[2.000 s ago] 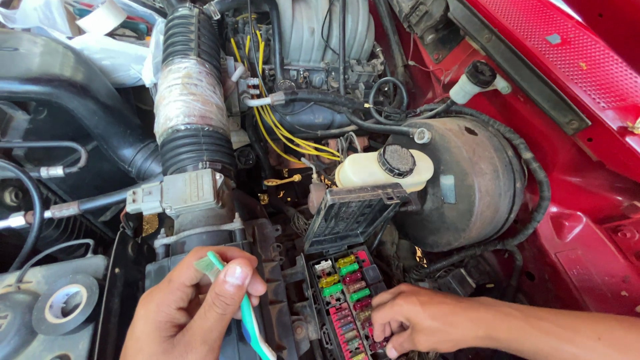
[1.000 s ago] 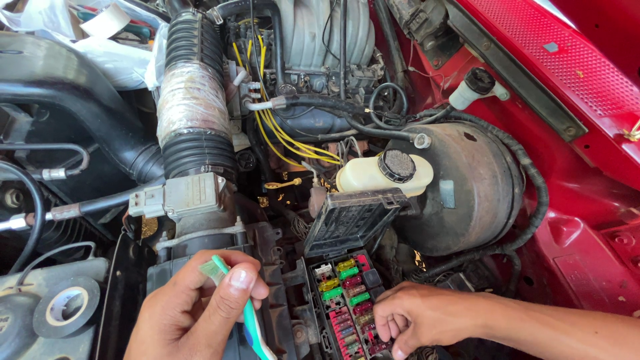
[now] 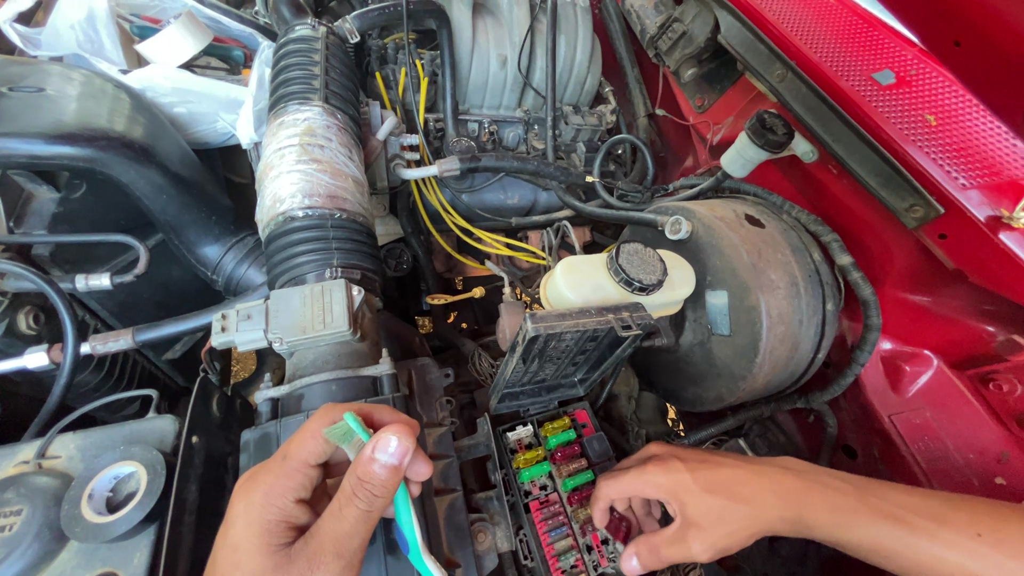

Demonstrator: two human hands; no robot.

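My left hand (image 3: 332, 488) pinches a green and white toothbrush (image 3: 406, 520), its worn bristles pointing up beside the thumb. Right of it lies a fuse box (image 3: 524, 500) with its black cover (image 3: 564, 352) tilted up on the far side. Rows of green, yellow, red and other coloured blade fuses (image 3: 560, 440) sit in it. Over the box's right edge, my right hand (image 3: 672, 504) holds a dark red blade fuse (image 3: 618, 526) between its fingers, above the lower rows. Part of the box is hidden under this hand.
A cream fluid reservoir (image 3: 616, 280) with a black cap stands behind the cover, beside a round brake booster (image 3: 744, 296). A ribbed air intake hose (image 3: 320, 232) wrapped in clear film runs up the left. Black tape (image 3: 142, 490) lies at lower left. Yellow cables (image 3: 448, 216) cross the middle.
My right hand has lifted slightly from the fuse box, and a dark red fuse now shows between its fingers. My left hand still holds the toothbrush in about the same place.
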